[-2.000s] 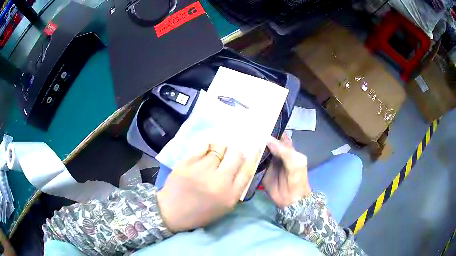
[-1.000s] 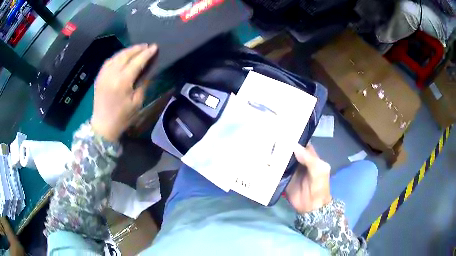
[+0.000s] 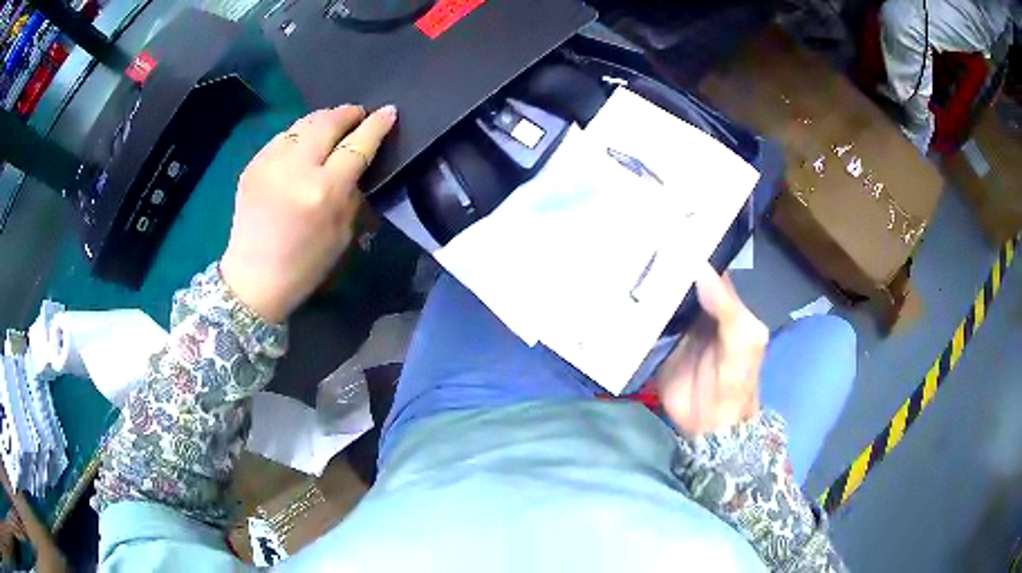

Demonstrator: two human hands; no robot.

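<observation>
The black inner tray (image 3: 460,185) lies tilted above my lap, with its upper left part behind the edge of the black retail box (image 3: 482,67). White leaflets (image 3: 672,179) with small line drawings cover much of the tray. A small white and dark accessory (image 3: 523,131) shows in a grey well. My left hand (image 3: 297,202) holds the box's lower left corner, fingers on top; its thumb is hidden. My right hand (image 3: 717,364) grips the tray's lower right side, thumb by the leaflet edge.
Another black box (image 3: 168,146) stands on the green bench at left. A paper roll (image 3: 79,341) and a white stack (image 3: 28,425) lie at the bench's left edge. Brown cartons (image 3: 841,190), yellow-black tape (image 3: 936,375) and a person's light-clothed leg (image 3: 910,67) are at right.
My left hand left the leaflets and took hold of the box corner. The tray, in my right hand, moved up and right, and the box now covers its upper left part.
</observation>
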